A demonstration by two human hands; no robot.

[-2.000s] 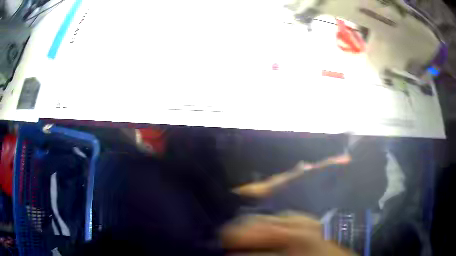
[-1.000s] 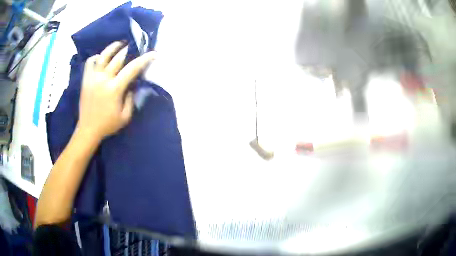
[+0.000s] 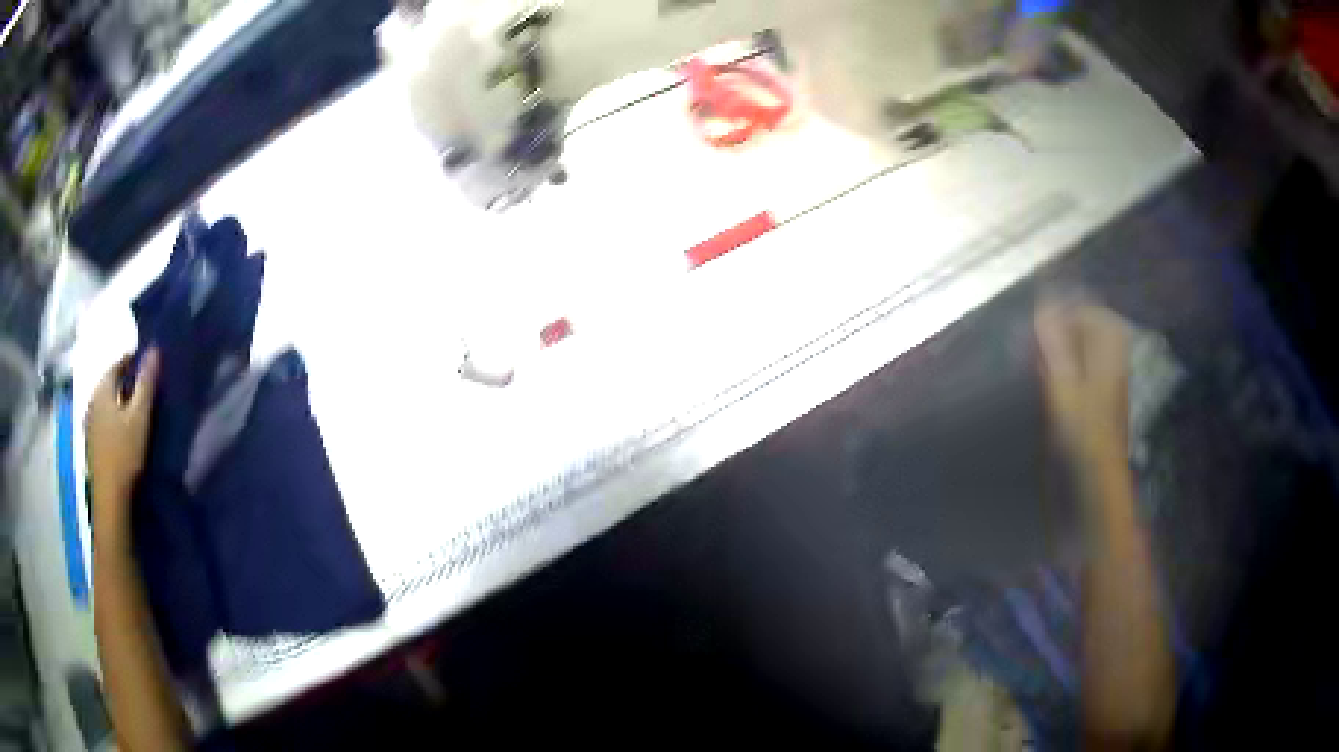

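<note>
The navy garment piece (image 3: 287,514) lies on the left of the white machine table (image 3: 617,360), with a pale grey-blue facing (image 3: 223,431) showing between its folds. My left hand (image 3: 121,426) is at its left edge and grips it, thumb on top; the other fingers are partly hidden. My right hand (image 3: 1084,353) is blurred, beyond the table's front edge over dark cloth (image 3: 955,470). Its fingers look curled, but whether they hold cloth cannot be told.
The off-white sewing machine head (image 3: 477,103) stands at the back. Red-orange scissor handles (image 3: 734,100) and green-yellow thread snips (image 3: 962,115) lie beside it. Red tape marks (image 3: 730,240) are on the table. A blurred blue crate (image 3: 1035,639) is low at the right. A dark padded edge runs back left.
The view has swung right. The navy piece, earlier out of view, came onto the table under my spread left hand, which now grips its edge. My right hand has come into view at the right.
</note>
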